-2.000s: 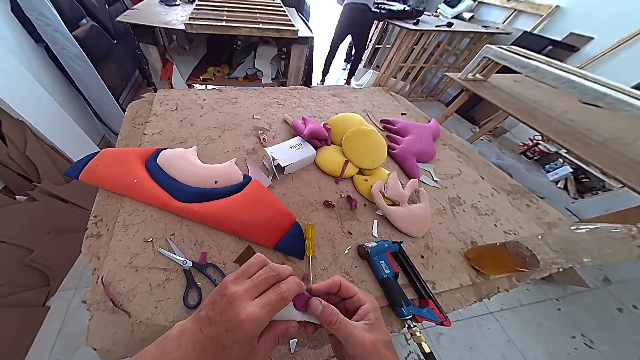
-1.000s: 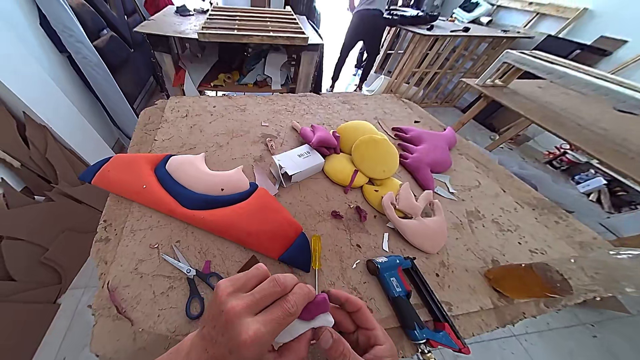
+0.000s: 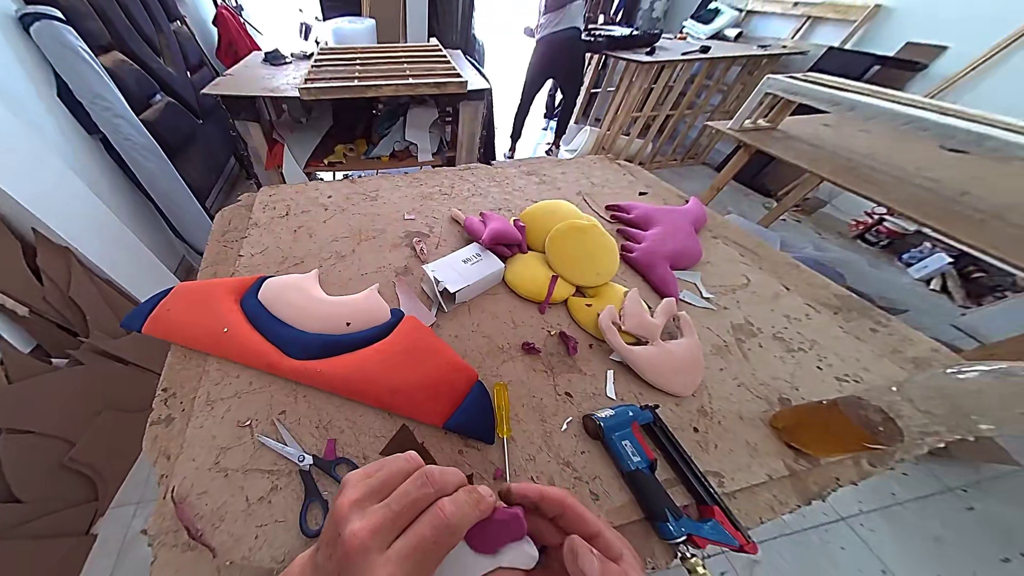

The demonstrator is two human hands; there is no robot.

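Observation:
Near the bottom centre, my left hand [image 3: 400, 512] and my right hand [image 3: 576, 528] grip a small magenta and white padded piece [image 3: 498, 530] from its two sides. A yellow-handled screwdriver [image 3: 502, 408] lies just beyond my fingertips. Scissors with dark handles [image 3: 308, 472] rest partly open left of my left hand. To the right of my right hand lies a blue and black pneumatic stapler [image 3: 660, 472]. An orange and blue padded shape [image 3: 384, 368] with a pink inset [image 3: 320, 304] spans the table's left side.
Yellow padded discs [image 3: 582, 254], a magenta padded shape [image 3: 668, 240], a pink padded shape [image 3: 672, 356] and a white box [image 3: 468, 272] sit on the worn worktable [image 3: 768, 344]. A bottle of amber liquid [image 3: 840, 424] lies at the right. Beyond, a person [image 3: 552, 72] stands by another bench.
Both hands remain on the small padded piece, which has turned between my fingers so that more of its magenta and white surfaces shows than two seconds ago.

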